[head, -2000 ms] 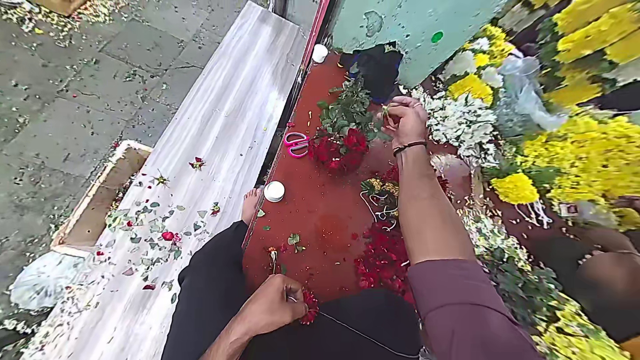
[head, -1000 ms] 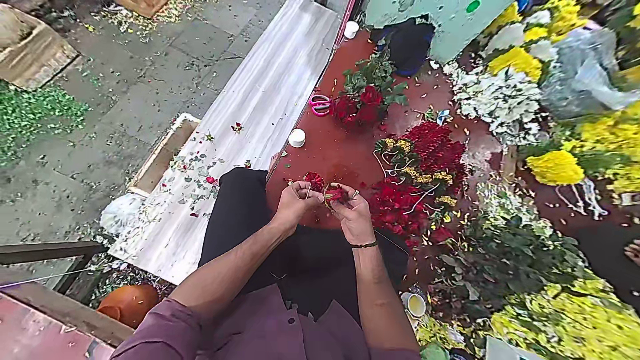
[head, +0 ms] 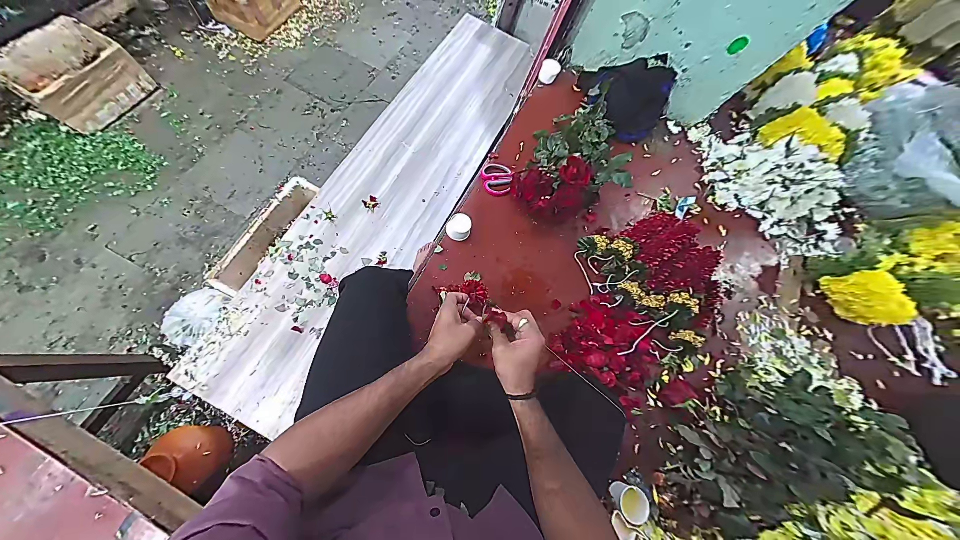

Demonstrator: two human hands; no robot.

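Observation:
Above my lap, my left hand (head: 456, 326) pinches a string of red petals or flowers (head: 474, 291), whose thread runs off toward the right. Close beside it, my right hand (head: 517, 341) grips a small dark red flower (head: 496, 318) between thumb and fingers. A bunch of red roses (head: 559, 184) with green leaves lies farther up on the red surface, next to pink-handled scissors (head: 497, 180). Right of my hands are a heap of loose red petals (head: 604, 337) and red garlands (head: 675, 251) with yellow flower parts and white strings.
Two white round containers (head: 458, 226) stand along the left edge of the red surface. A white board (head: 420, 142) with scattered leaves adjoins it. White flowers (head: 784, 187), yellow flowers (head: 868, 296) and leafy stems (head: 780, 442) crowd the right side. White cups (head: 634, 504) are at the lower right.
Two seconds ago my right hand was up by the rose bunch; it has come down beside my left hand. Both hands have stayed together since the one-second-old frame. The view has shifted.

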